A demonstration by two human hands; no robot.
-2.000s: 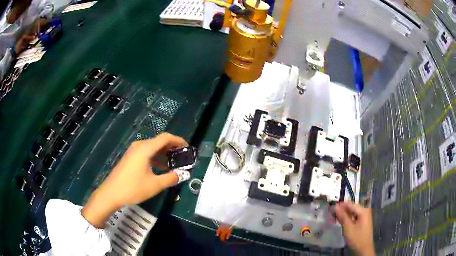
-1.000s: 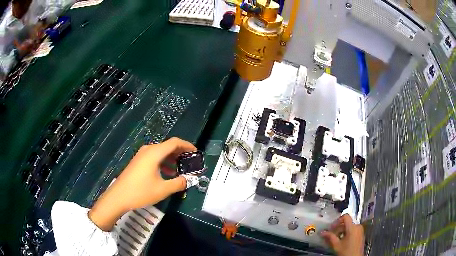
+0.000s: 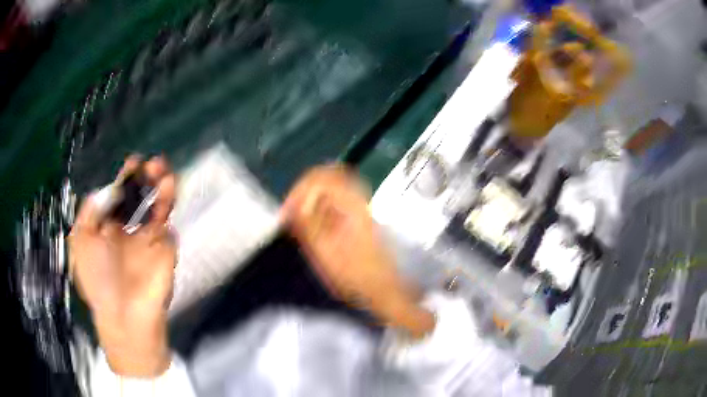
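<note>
The picture is strongly blurred. My left hand [image 3: 128,244] is at the left, with its fingers and thumb around a black housing [image 3: 133,198]. My right hand [image 3: 333,229] is near the middle, at the right edge of the white foam tray [image 3: 221,225]. Its fingers look curled; whether it holds anything cannot be told. The tray lies between my two hands, and its contents are too blurred to make out.
The machine base [image 3: 422,167] with blurred fixtures [image 3: 496,215] stands on the right. A gold canister [image 3: 543,97] is beyond it. Blurred rows of dark units lie on the green mat [image 3: 341,31] at the upper left. Wrapped cartons [image 3: 636,318] are at the far right.
The view has swung, so the machine sits further right. My left hand has moved left with the black housing. My right hand has left the machine's front edge and is beside the white tray.
</note>
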